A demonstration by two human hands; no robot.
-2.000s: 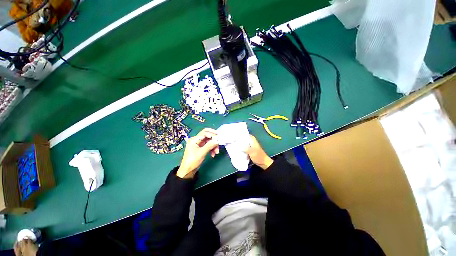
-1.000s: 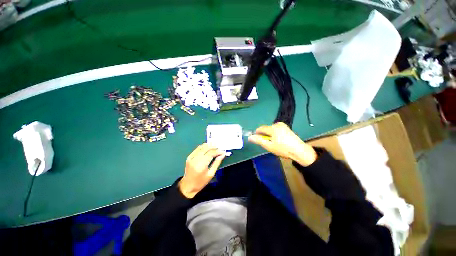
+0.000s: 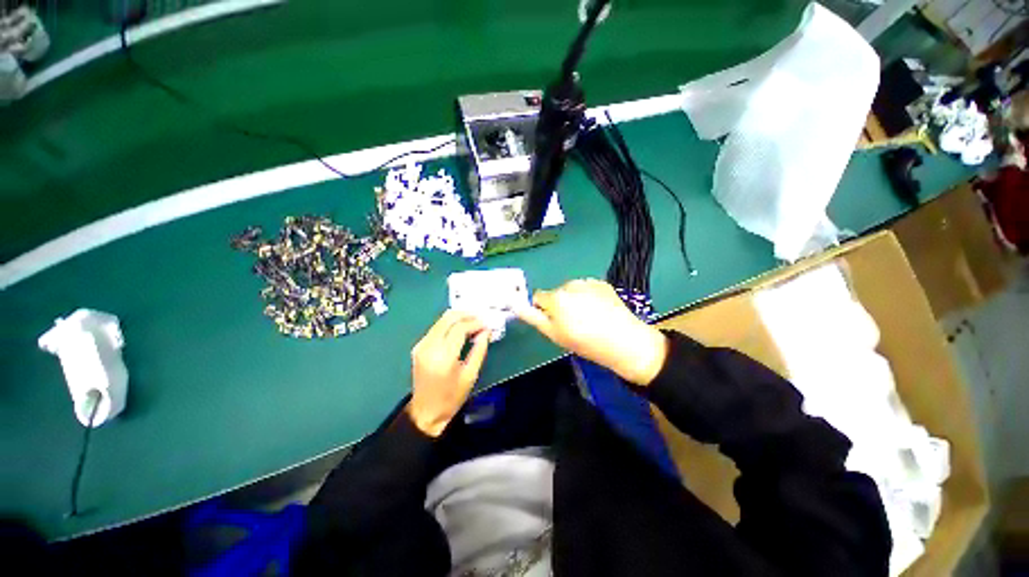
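A white plastic housing [image 3: 486, 289] is held just above the green mat near its front edge. My left hand [image 3: 446, 366] grips its lower left side between thumb and fingers. My right hand [image 3: 598, 327] is at its right side, with fingertips touching or very close to its lower right corner. Whether the right fingers hold a small part is hidden. A black electric screwdriver [image 3: 550, 152] hangs over the silver metal box [image 3: 502, 169] behind the housing.
Brown-silver metallic parts [image 3: 316, 276] and small white parts [image 3: 427, 212] lie left of the box, black cables [image 3: 627, 214] right of it. A housing with black cable [image 3: 93, 366] stands far left. A carton [image 3: 733, 349] holds white housings at right; translucent wrap [image 3: 796, 135] is behind it.
The view has swung right since the first frame. The housing was turned between the hands. In the last second, my right hand came in from the right against the housing.
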